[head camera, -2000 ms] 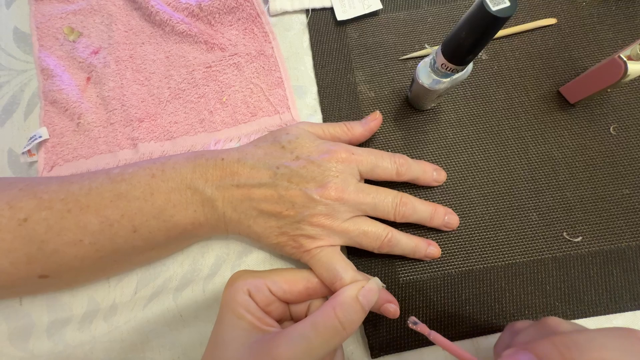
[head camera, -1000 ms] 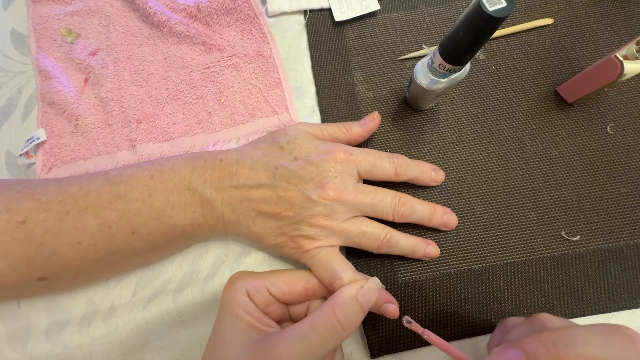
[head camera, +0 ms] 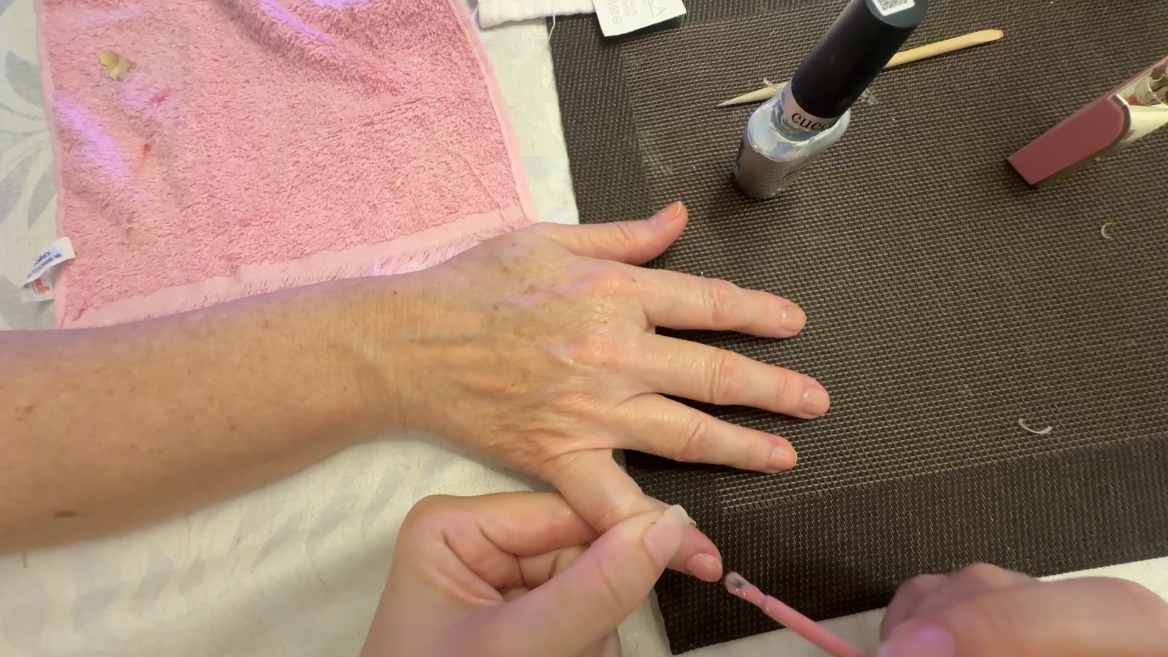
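Another person's hand (head camera: 547, 338) lies palm down with fingers spread, its forearm coming in from the left. My left hand (head camera: 529, 575) pinches that hand's little finger (head camera: 630, 502) between thumb and index finger. At the lower right, my right hand (head camera: 1013, 616) holds a thin pink tool (head camera: 803, 625), perhaps a brush or applicator. The tool's rounded tip, with a dark spot on it, is close to the little finger's nail (head camera: 703, 567); whether they touch I cannot tell. A nail polish bottle (head camera: 776, 151) with a black cap stands beyond the spread fingers.
A dark woven mat (head camera: 912, 319) lies under the fingers. Behind the bottle is a pointed wooden stick (head camera: 944, 47). A dusky pink object (head camera: 1072, 141) is at the right, and small clippings (head camera: 1035, 427) dot the mat. A pink towel (head camera: 292, 155) covers the upper left of the pale cloth (head camera: 228, 584).
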